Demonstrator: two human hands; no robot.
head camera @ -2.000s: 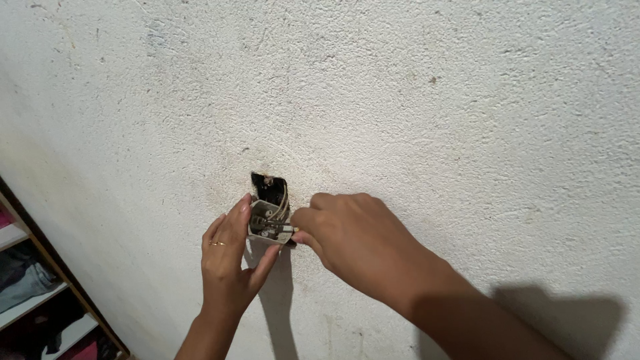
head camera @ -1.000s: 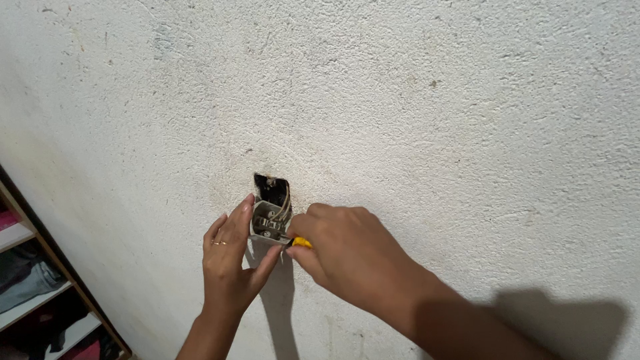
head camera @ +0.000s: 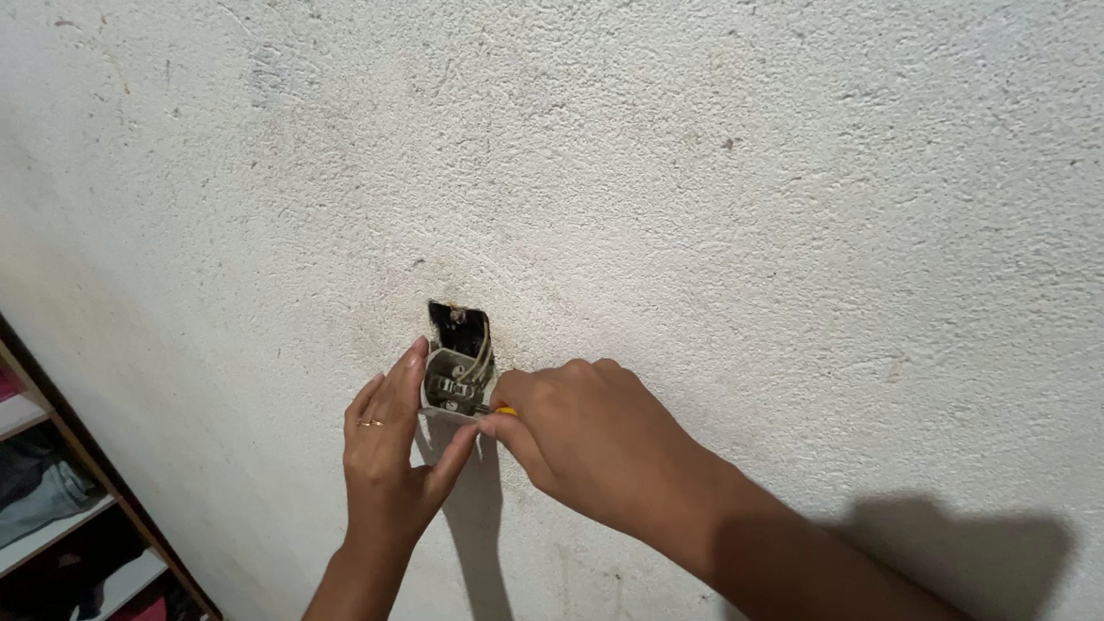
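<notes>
An electrical outlet fitting (head camera: 455,388), its back side with metal terminals facing me, hangs just below the dark recessed wall box (head camera: 459,331). Thin wires (head camera: 485,345) run from the box down to it. My left hand (head camera: 388,448), with a ring on one finger, holds the fitting's frame between fingers on the left edge and thumb at the bottom. In my right hand (head camera: 586,431) is a small screwdriver (head camera: 507,411) with a yellow handle, mostly hidden by the fingers; its metal shaft reaches the fitting's lower right side.
A rough white plastered wall (head camera: 690,216) surrounds the box. At the lower left stands an open shelf unit (head camera: 60,535) holding folded clothes (head camera: 47,500). Shadows of my arms fall on the wall below and at the lower right.
The yellow handle, not visible two seconds ago, shows at my right fingertips from one second ago on. My left hand keeps its hold on the fitting.
</notes>
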